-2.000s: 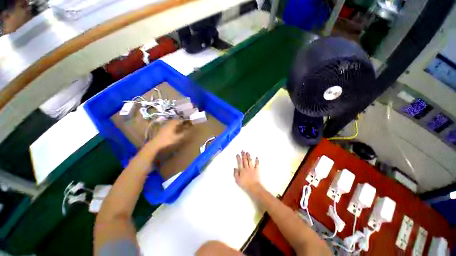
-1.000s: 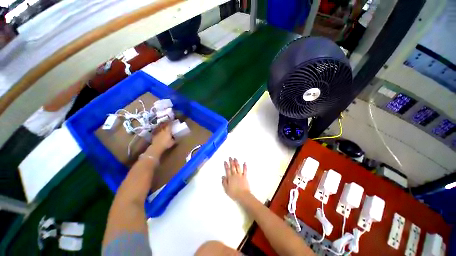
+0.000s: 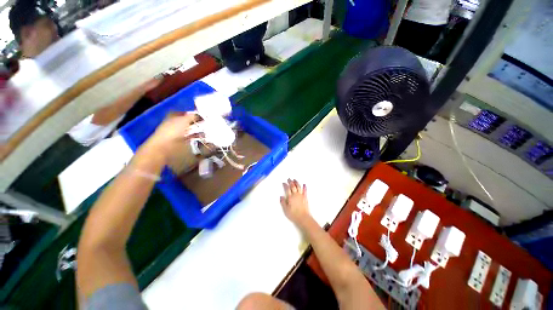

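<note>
My left hand (image 3: 174,138), blurred, grips a bunch of white power adapters (image 3: 213,108) with tangled white cables, above the blue plastic bin (image 3: 267,138). Its fingers are partly hidden by the bunch. One white adapter (image 3: 207,168) shows lower, over the brown cardboard (image 3: 209,185) in the bin. My right hand (image 3: 294,201) lies flat on the white ledge (image 3: 242,257), fingers apart and empty.
A red-brown test board (image 3: 449,212) at right bears several white adapters on sockets. A black fan (image 3: 383,97) stands on the ledge. The green conveyor (image 3: 288,91) runs behind the bin. A person (image 3: 36,36) is across the line.
My left hand has moved from low in the bin up and left, lifting a bunch of adapters. Most adapters have left the cardboard. My right hand has stayed on the ledge.
</note>
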